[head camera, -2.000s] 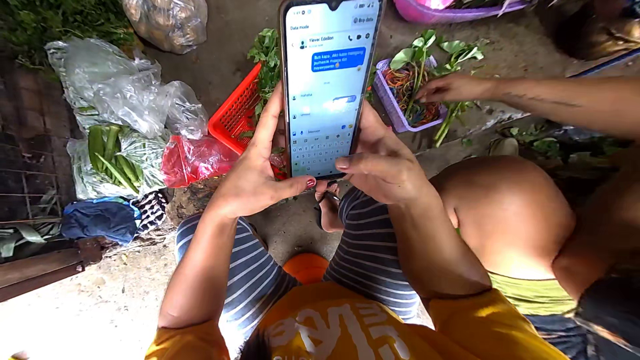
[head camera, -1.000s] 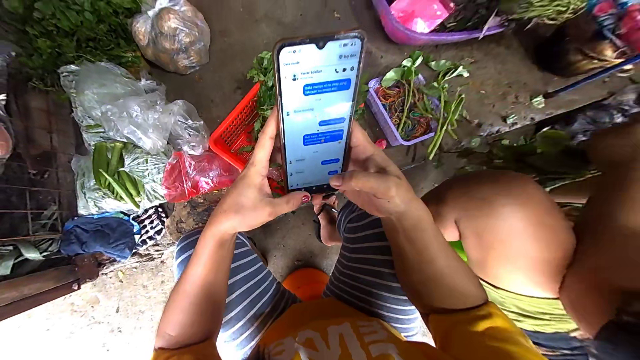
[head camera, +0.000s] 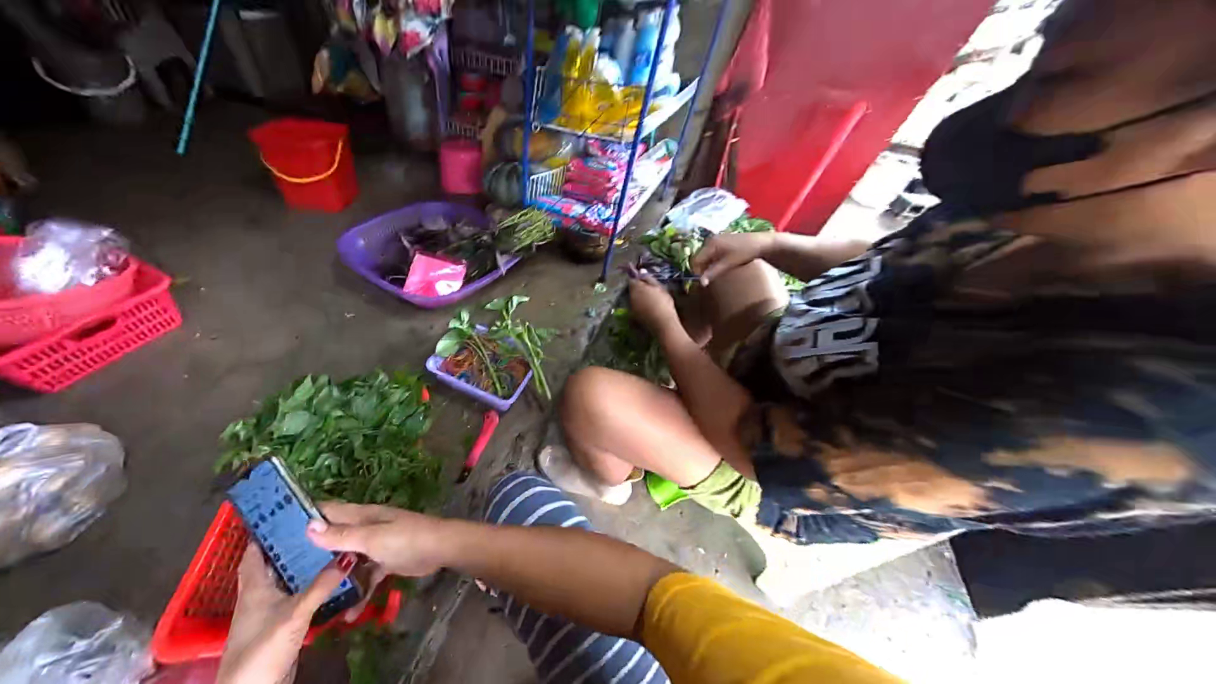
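Observation:
Both my hands are on a smartphone (head camera: 290, 532) at the lower left. My left hand (head camera: 271, 608) wraps its lower left side, with dark red polish on the thumbnail. From the right, my right hand (head camera: 380, 540) holds the phone's edge, its thumb over the screen. Behind the phone, a heap of green leafy vegetables (head camera: 332, 432) lies by a red plastic basket (head camera: 195, 594). A small lilac basket (head camera: 480, 391) holds rubber bands and leafy stems. Beside it on the ground lies a knife with a pink-red handle (head camera: 482, 440).
At right, another person (head camera: 826, 380) sits handling leafy greens (head camera: 673, 249). A purple basin (head camera: 418, 296) of vegetables, a red bucket (head camera: 309, 166) and a blue wire rack (head camera: 617, 214) with goods stand farther off. Plastic bags (head camera: 57, 484) and a red crate (head camera: 95, 342) are at left.
The view has swung strongly to the right and up, bringing the rack and the seated person's torso into sight. My hands still hold the phone.

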